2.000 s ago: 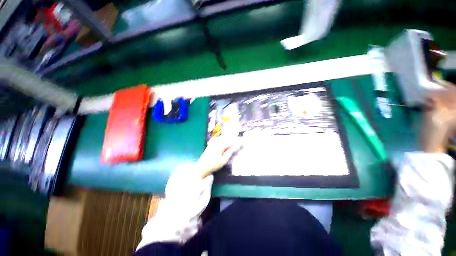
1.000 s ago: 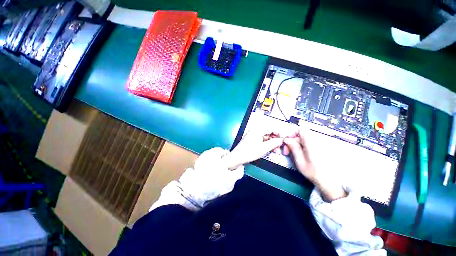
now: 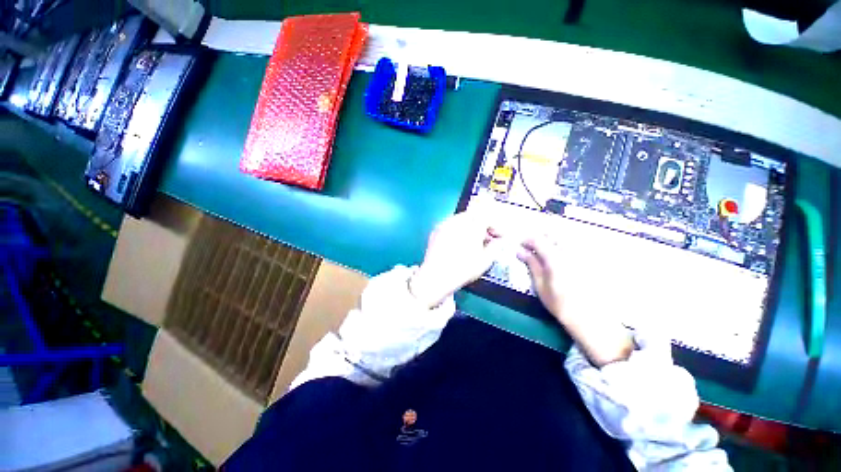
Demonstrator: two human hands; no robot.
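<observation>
An open laptop chassis point(image 3: 645, 267) lies on the green bench in front of me, its near half bright white. The dark motherboard point(image 3: 627, 171) fills its far half, with a black wire loop point(image 3: 519, 166) and a yellow patch point(image 3: 501, 178) at its left and a red round sticker point(image 3: 728, 208) at its right. My left hand point(image 3: 461, 249) is over the near left part of the chassis, fingers bent. My right hand point(image 3: 546, 281) is just right of it, fingertips pointing at the left hand. The glare hides whether either hand holds something small.
A red bubble-wrap bag point(image 3: 302, 101) and a blue bin point(image 3: 406, 95) of small dark parts lie left of the laptop. A green strip point(image 3: 813, 277) lies right. A divided carton point(image 3: 242, 304) stands below the bench, and more open laptops point(image 3: 138, 124) queue at far left.
The view has swung from the right side towards the left. My right hand has left the grey box and come over the chassis beside my left hand. Since a second ago the fingertips have parted slightly.
</observation>
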